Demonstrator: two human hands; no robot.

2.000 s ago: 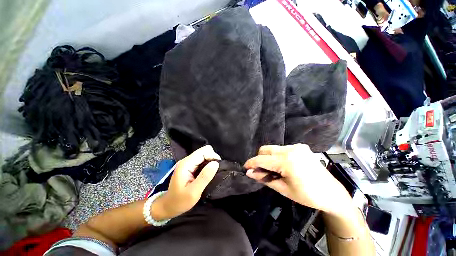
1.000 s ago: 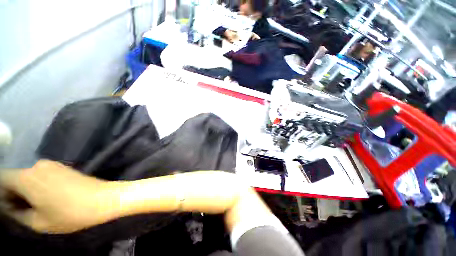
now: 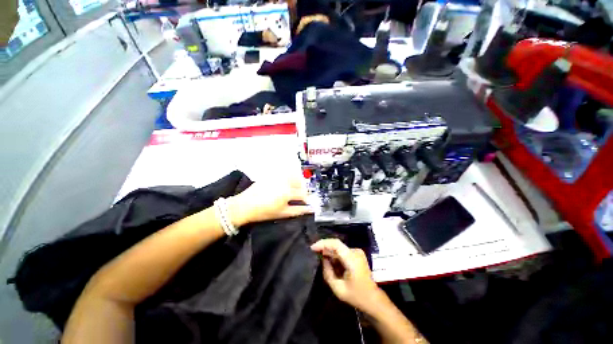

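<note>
The dark charcoal garment piece (image 3: 269, 282) lies over the lap and the table's front left, its right edge running up to the left end of the overlock machine (image 3: 396, 127). My left hand (image 3: 269, 200) lies on the cloth beside the needle area (image 3: 333, 188), fingers pointing right, fingertips partly hidden at the machine. My right hand (image 3: 346, 269) pinches the cloth's right edge between thumb and fingers, just below the machine. A thin pale thread hangs below my right hand.
A smartphone (image 3: 438, 224) lies on the white, red-edged table (image 3: 464, 252) right of the needle area. A small black plate (image 3: 356, 236) is nearer. A red frame (image 3: 558, 134) stands at the right. Behind are a white tub (image 3: 185, 111) and a person in dark clothing (image 3: 322, 57).
The view has turned from the lap to the machine. The cloth has moved from the lap up to the machine's left end, with both hands now on it there.
</note>
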